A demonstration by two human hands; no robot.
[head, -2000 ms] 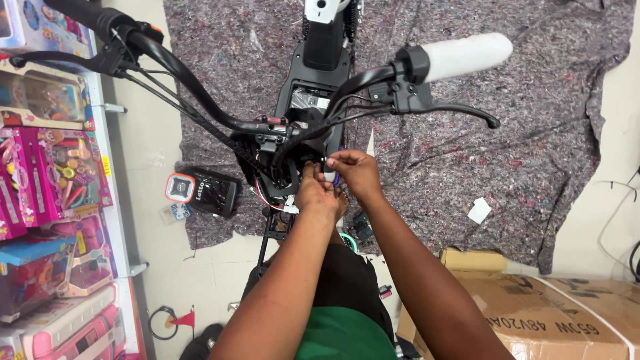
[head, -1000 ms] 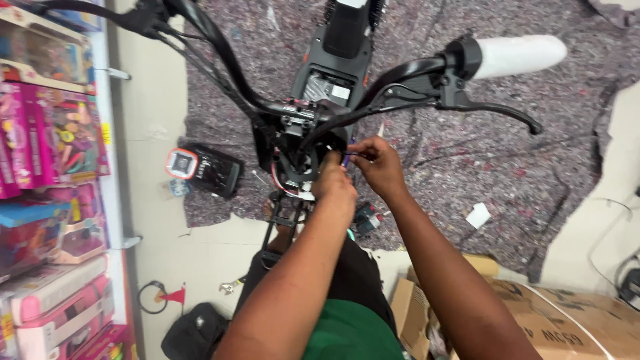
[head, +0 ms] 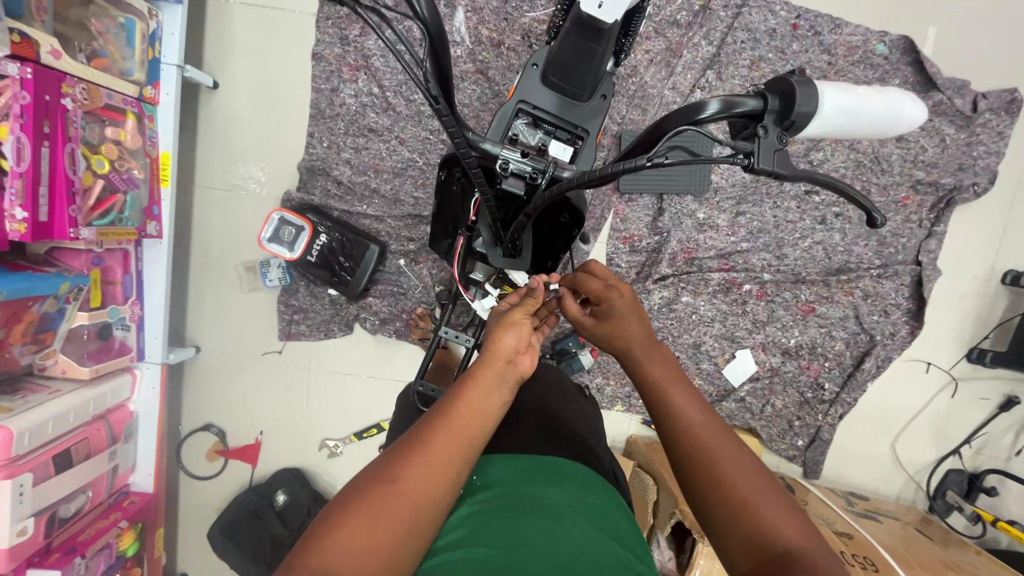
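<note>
A vehicle with black handlebars [head: 696, 120], apparently an electric scooter or bike, stands in front of me. Just below its stem, my left hand [head: 516, 324] pinches wires that end in small white connectors. Fingertips nearly touching it, my right hand [head: 604, 308] holds a small white wire connector [head: 554, 286]. More white plugs [head: 485, 306] on red, black and white wires hang left of my left hand, beside a black metal frame [head: 456, 336]. Whether the connector is joined to another is too small to tell. A white wrapping covers the right handlebar grip [head: 868, 110].
A mottled grey felt blanket [head: 760, 280] lies under the vehicle. On it are a black lamp-like device [head: 336, 248] and a black ribbed mat [head: 668, 164]. An adjustable wrench [head: 356, 438] lies on the floor. Boxed toys [head: 112, 160] fill the left shelf; a cardboard box [head: 896, 520] is at lower right.
Both hands have come out from close under the handlebar stem, toward my body. The white connectors at my fingertips now show plainly. The view has shifted.
</note>
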